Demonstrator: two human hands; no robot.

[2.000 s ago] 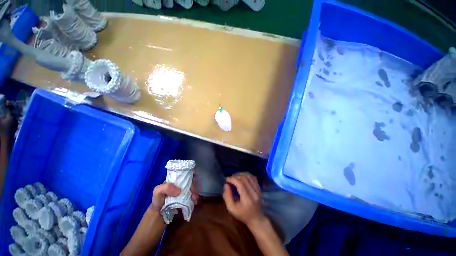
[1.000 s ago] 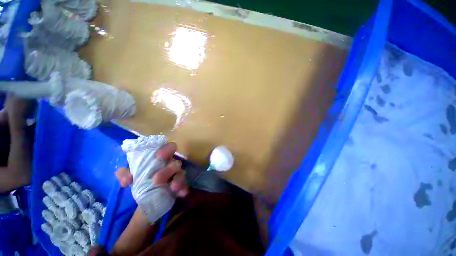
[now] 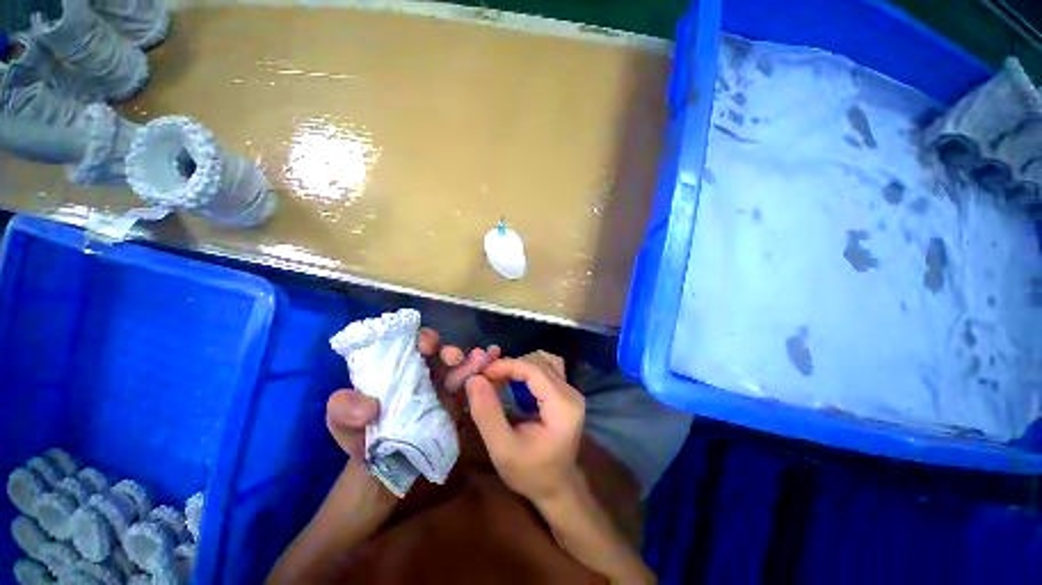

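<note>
A white-grey hollow column piece [image 3: 400,389] is in my left hand [image 3: 357,414], over my lap. Its bumpy collar points up and away, and its lower end shows an open gap. My left thumb is on its left side and the fingers show at its right. My right hand [image 3: 537,431] is just right of the piece, its thumb and index finger at the left fingertips. I cannot tell whether anything small is between them. The white glue bottle [image 3: 505,253] with a greenish tip lies on the tan bench [image 3: 434,137].
Several waiting workpieces [image 3: 217,183] are at the bench's left. A blue crate [image 3: 126,331] at lower left holds many ring-like parts [image 3: 97,520]. At right, a blue tote [image 3: 657,377] holds a spotted white liner [image 3: 823,251] and grey-white pieces [image 3: 1006,131].
The view has swung back from the left. My right hand, out of view a second ago, is back at my left fingertips. The column piece is still in my left hand, tilted.
</note>
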